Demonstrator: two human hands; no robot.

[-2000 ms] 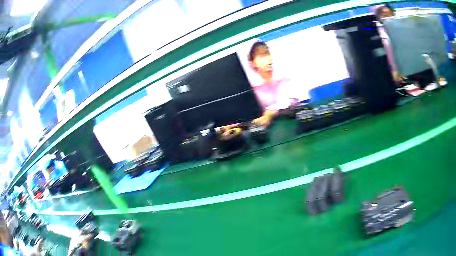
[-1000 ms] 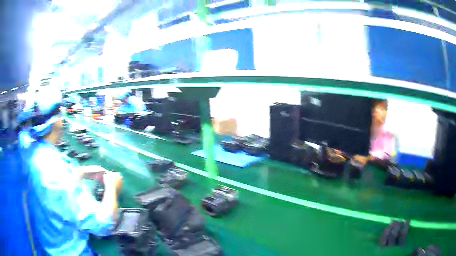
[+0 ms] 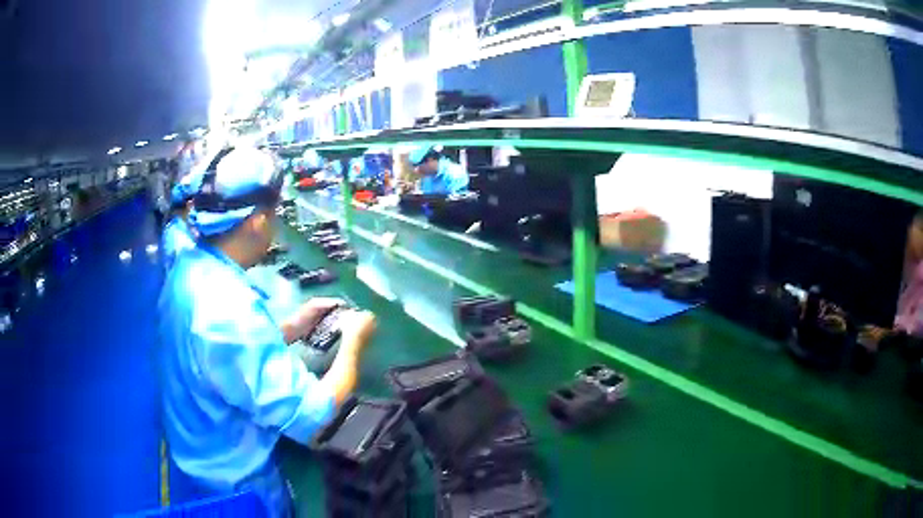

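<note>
Neither of my hands is in the picture. Nearest in front of me, stacked black case halves (image 3: 468, 430) with flat recessed panels lie on the green bench (image 3: 648, 455). Another pile of black cases (image 3: 362, 435) stands just to their left, close beside them. A chunky dark case body (image 3: 589, 395) with a lighter, uneven end lies to the right of the stacks. More dark case bodies (image 3: 493, 329) lie farther back, near the pale green line.
A worker in blue (image 3: 228, 334) stands at left, holding a small dark housing. A green upright (image 3: 584, 253) carries the overhead shelf. A blue mat (image 3: 630, 295) with dark parts lies beyond the line. Black boxes (image 3: 739, 248) stand at right; a blue edge (image 3: 207, 506) shows bottom left.
The view has swung left along the line. The worker in blue and the stacked cases now show fuller and nearer the middle; the person in pink has moved almost out at the right.
</note>
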